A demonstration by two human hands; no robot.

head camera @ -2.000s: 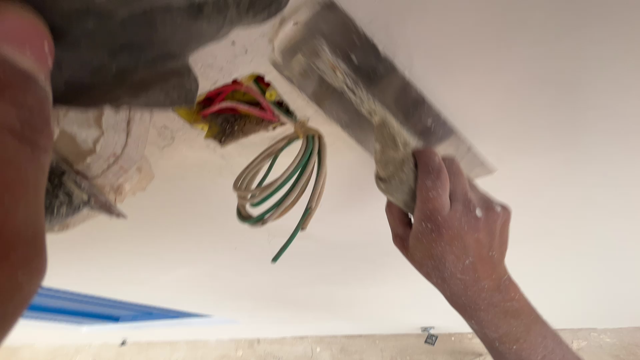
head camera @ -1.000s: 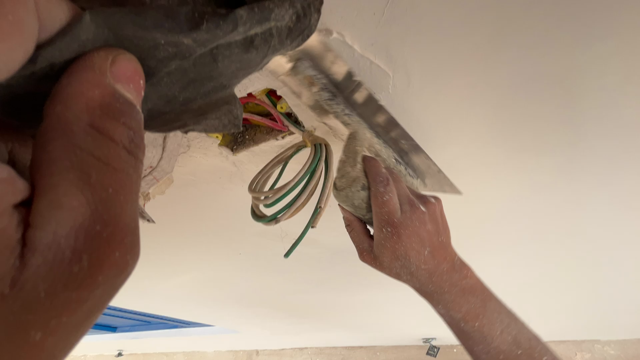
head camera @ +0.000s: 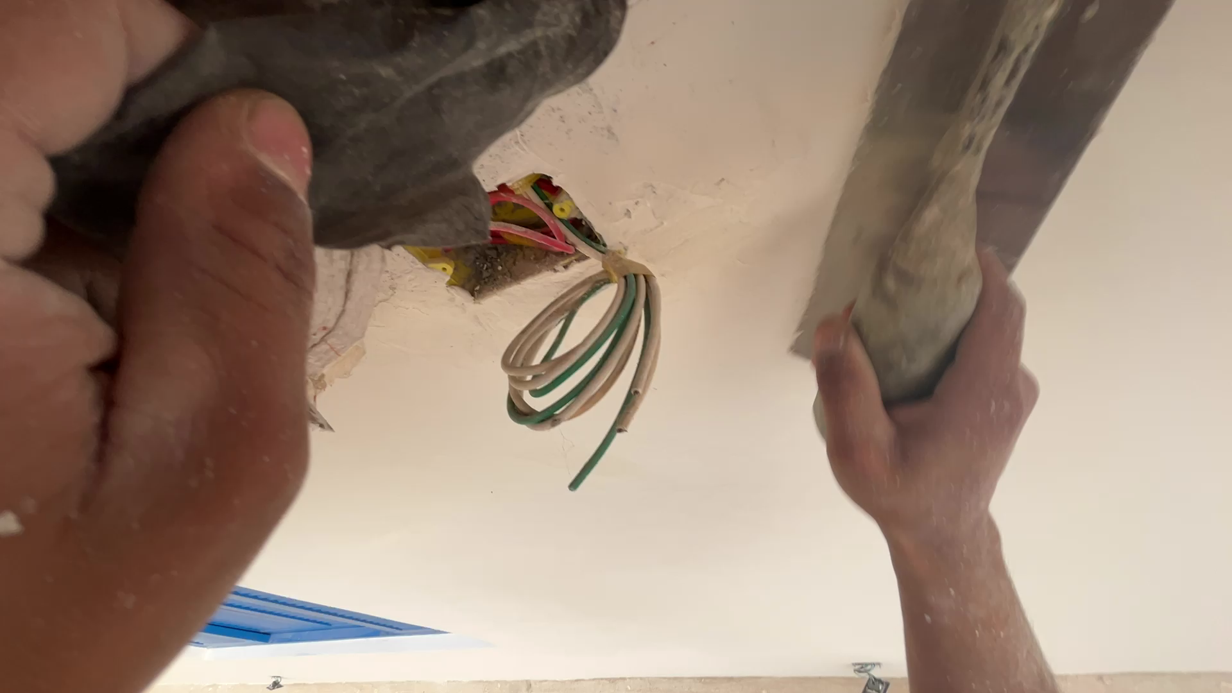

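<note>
At the left, close to the camera, my left hand [head camera: 192,337] grips a dark, flexible sheet-like thing [head camera: 385,106], perhaps rubber or plastic; its full shape is cut off by the frame. On the right, my right hand [head camera: 924,414] is closed around the plaster-caked handle of a steel plastering trowel [head camera: 1049,125], whose blade lies near or against the pale plastered surface [head camera: 731,462]. Between the hands is a rough opening with a yellow electrical box [head camera: 529,207] and red wires [head camera: 534,234] inside. A tied coil of white and green wires [head camera: 587,356] hangs from it.
A blue panelled door or shutter [head camera: 308,621] shows at the lower left. Small metal fittings [head camera: 871,677] sit along the bottom edge. Broken, uneven plaster [head camera: 342,327] lies left of the opening, partly hidden by my left hand.
My right hand has moved the trowel right, away from the opening, and its blade has turned to a different slant. My left hand still holds the dark thing.
</note>
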